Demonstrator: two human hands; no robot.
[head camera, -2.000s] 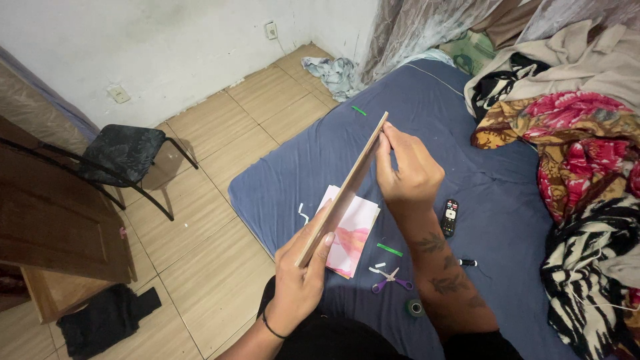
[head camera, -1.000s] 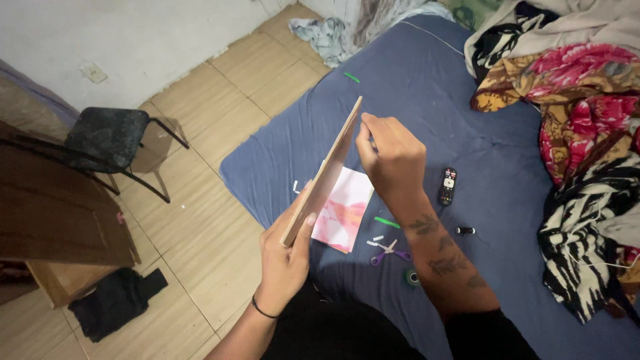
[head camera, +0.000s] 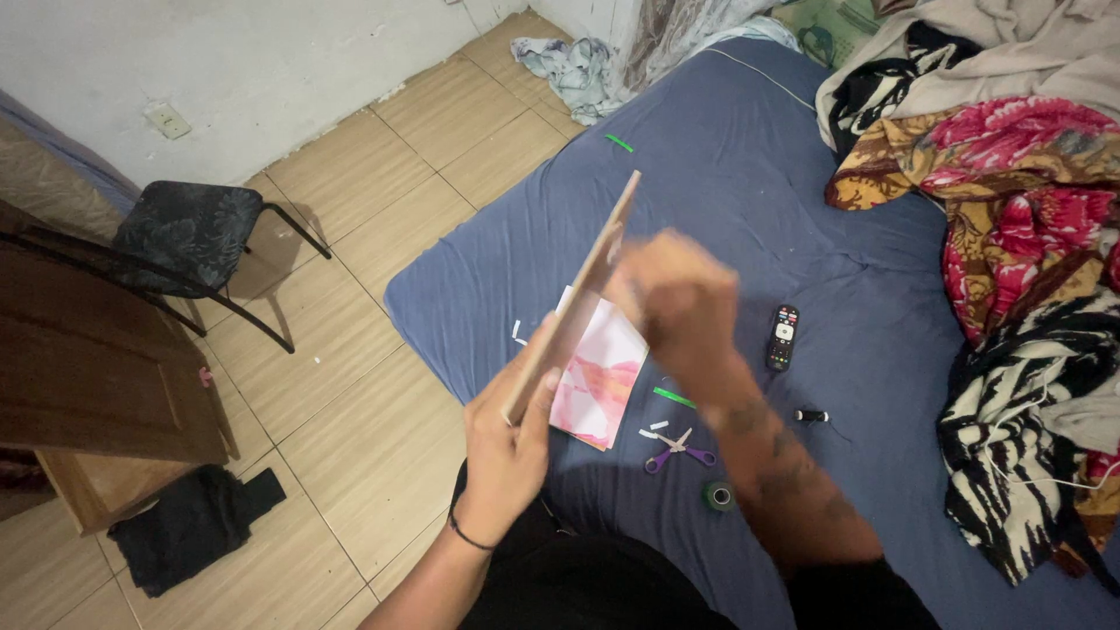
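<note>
My left hand (head camera: 507, 437) grips the lower end of a thin flat board (head camera: 573, 306), tilted and seen nearly edge-on. Against the board's right face, near its upper part, my right hand (head camera: 669, 293) is blurred; whether it holds anything cannot be made out. Behind the board, sheets of paper with a pink and white pattern (head camera: 599, 376) lie on the blue bed sheet (head camera: 490, 262). Open purple-handled scissors (head camera: 676, 448), small white scraps (head camera: 652, 430), a green strip (head camera: 674, 398) and a dark green roll (head camera: 719, 496) rest close by.
A black remote control (head camera: 783, 338) and a spool of black thread (head camera: 812, 416) lie right of my right arm. Rumpled patterned blankets (head camera: 1024, 219) cover the bed's right side. A black chair (head camera: 188, 232) and black clothing (head camera: 197, 529) are on the tiled floor at left.
My right hand has moved down along the board from its upper end and is now blurred. My left hand keeps its grip on the board.
</note>
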